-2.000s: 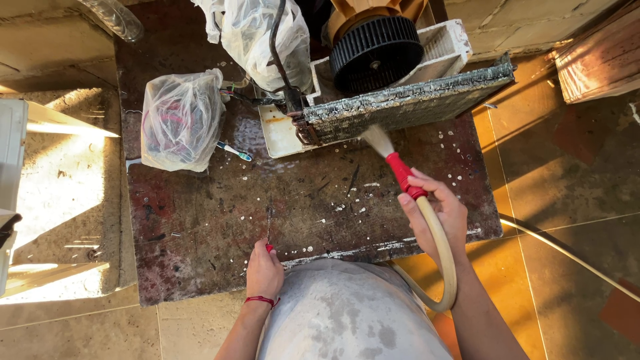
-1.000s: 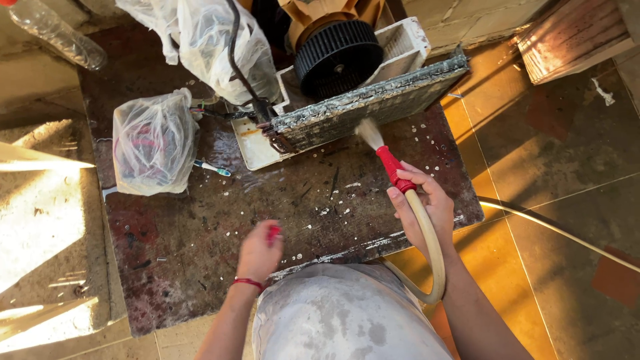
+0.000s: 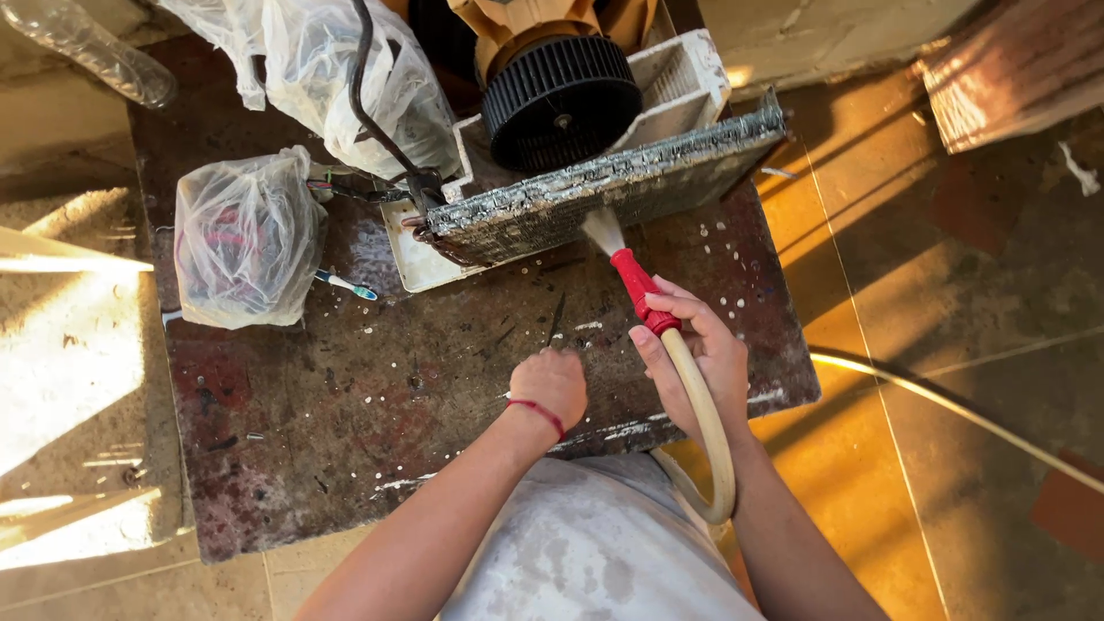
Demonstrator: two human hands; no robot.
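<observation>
My right hand (image 3: 703, 366) holds a red hose nozzle (image 3: 638, 289) on a beige hose (image 3: 711, 431). White water spray leaves its tip and meets the lower face of a finned heat-exchanger coil (image 3: 552, 216). The coil leans over a white plastic housing (image 3: 431, 259), in front of a black blower wheel (image 3: 562, 103) with an orange-brown part behind it. My left hand (image 3: 549, 392), with a red cord at the wrist, is curled over the stained board, left of the hose. Its fingers are hidden from above, so whether it holds anything does not show.
A clear plastic bag (image 3: 250, 237) wraps something at the left, with a toothbrush (image 3: 347, 285) beside it. More bagged parts (image 3: 345, 78) and a black cable (image 3: 362, 95) lie behind. A plastic bottle (image 3: 95, 52) is at the upper left. The stained board (image 3: 293, 414) ends before my body.
My left hand has moved right, toward the hose hand. In the oldest frame it held a thin tool with a red end. The spray stays on the coil. The view has shifted slightly.
</observation>
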